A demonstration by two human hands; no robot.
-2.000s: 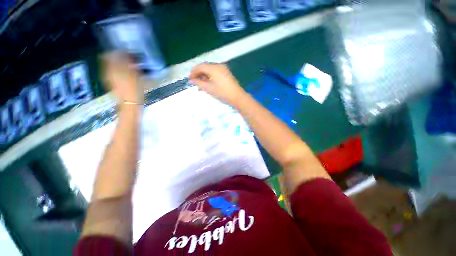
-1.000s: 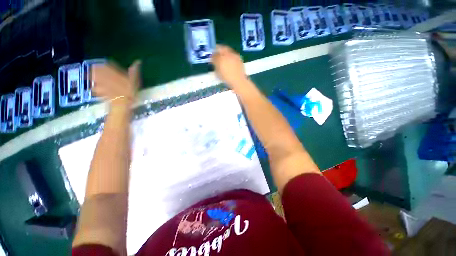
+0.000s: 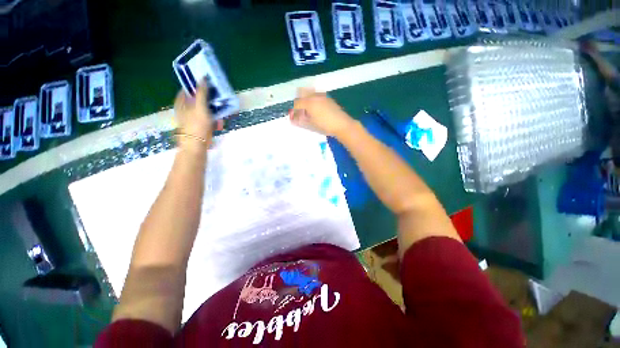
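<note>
My left hand (image 3: pixel 196 117) holds a panel frame (image 3: pixel 206 75), tilted, above the pale edge strip of the belt; its rim is pale, with dark and white parts inside. My right hand (image 3: pixel 314 111) is over the far right corner of the white mat (image 3: pixel 272 197), fingers curled together; whether something tiny is between the fingertips cannot be told. The mat lies in front of me, with bubble wrap (image 3: pixel 132 148) showing along its far edge.
More panel frames stand on the belt at left (image 3: pixel 94 93) and right (image 3: pixel 305 37). Blue film scraps (image 3: pixel 370 153) and a white scrap (image 3: pixel 427 134) lie right of the mat. Clear blister trays (image 3: pixel 520 112) are stacked far right. Dark housings (image 3: pixel 62 288) lie at lower left.
My left hand has taken hold of a panel frame and lifted it towards the right. My right hand has left the frame on the belt and come nearer the mat. The belt frames have shifted.
</note>
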